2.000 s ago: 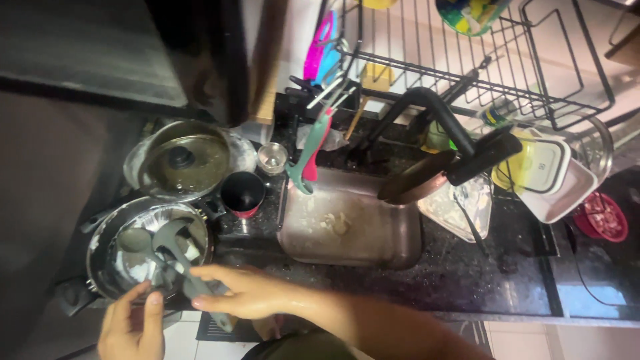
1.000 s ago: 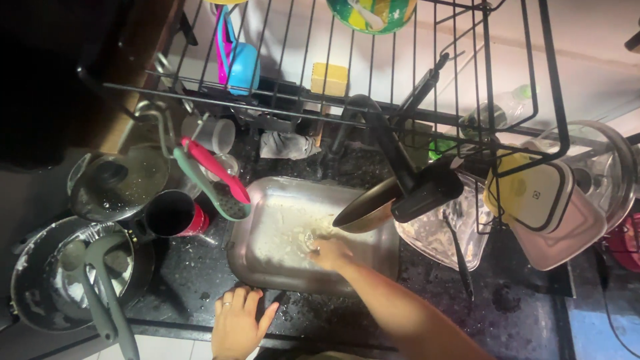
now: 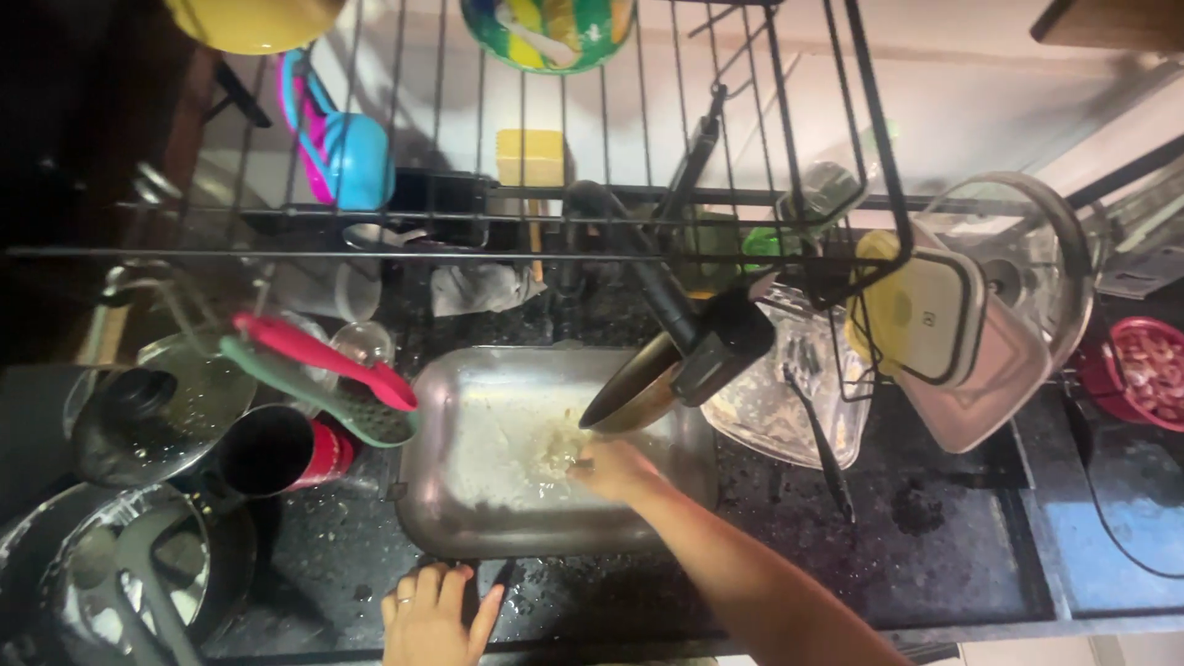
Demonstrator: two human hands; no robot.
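Observation:
My right hand (image 3: 615, 470) reaches into the stainless steel sink basin (image 3: 462, 518), its fingers at pale food scraps (image 3: 555, 449) on the basin floor; whether it grips any of them is hidden. My left hand (image 3: 439, 606), with a ring on one finger, rests on the front edge of the dark stone counter, fingers spread and holding nothing. Just above the right hand a frying pan (image 3: 634, 388) tilts over the basin beside the black faucet (image 3: 657, 296). Pink and green utensils (image 3: 324, 365) overhang the basin's left rim.
Over the sink spans a black wire dish rack (image 3: 555, 252). At left are a pot with grey utensils (image 3: 139, 564), a glass lid (image 3: 194, 407) and a red cup (image 3: 324, 453). A foil-like tray with a fork (image 3: 777, 407) and food containers (image 3: 934, 324) lie at right.
Two seconds ago both hands were over the pot at left with the grey utensils. Those utensils now rest in the pot, my right hand is in the sink and my left is on the counter edge.

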